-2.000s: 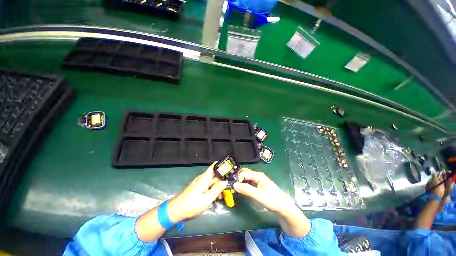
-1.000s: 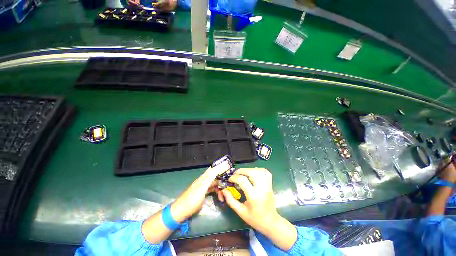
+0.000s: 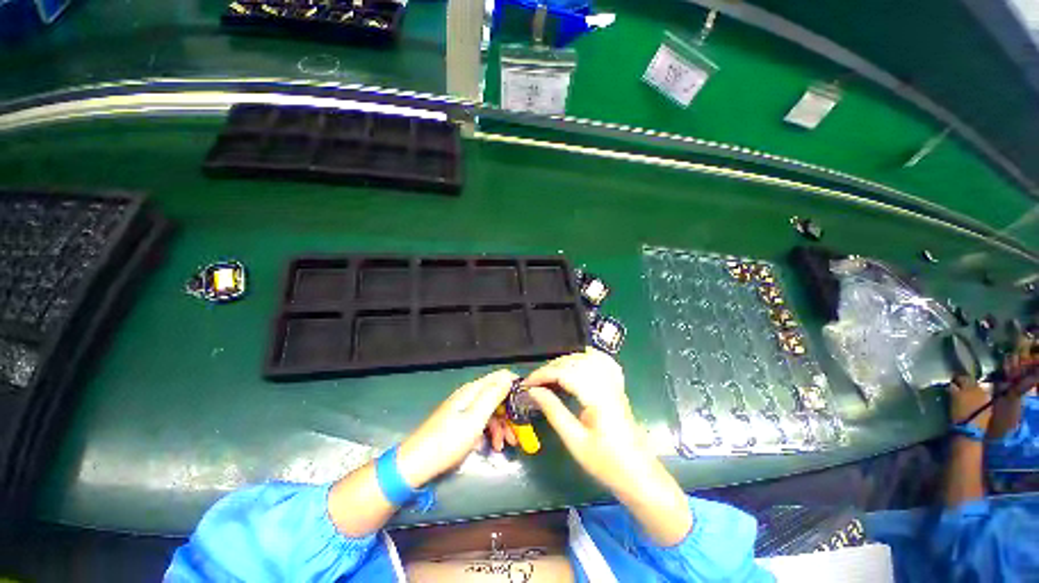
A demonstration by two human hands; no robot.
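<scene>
My left hand [image 3: 465, 424], with a blue strap at the wrist, holds a small dark device unit [image 3: 521, 401] in front of the black foam tray. A yellow-handled tool [image 3: 526, 437] sticks out below the unit, between the hands; which fingers hold it is hard to tell. My right hand [image 3: 583, 399] has its fingertips on the unit from the right and partly covers it. Whether the right fingers also hold a small part cannot be seen. The black foam tray [image 3: 439, 309] has empty pockets.
Two device units [image 3: 606, 334] lie at the tray's right end, another [image 3: 222, 280] to its left. A clear blister tray [image 3: 729, 353] and plastic bag [image 3: 883, 325] are at right. Stacked black trays [image 3: 68, 296] are at left, another foam tray [image 3: 336, 146] behind. A person's hands [image 3: 989, 401] show far right.
The unit has turned in my hands, so its pale face no longer shows. My right fingers have moved from the yellow tool up to the unit's top. The foam tray behind sits further right.
</scene>
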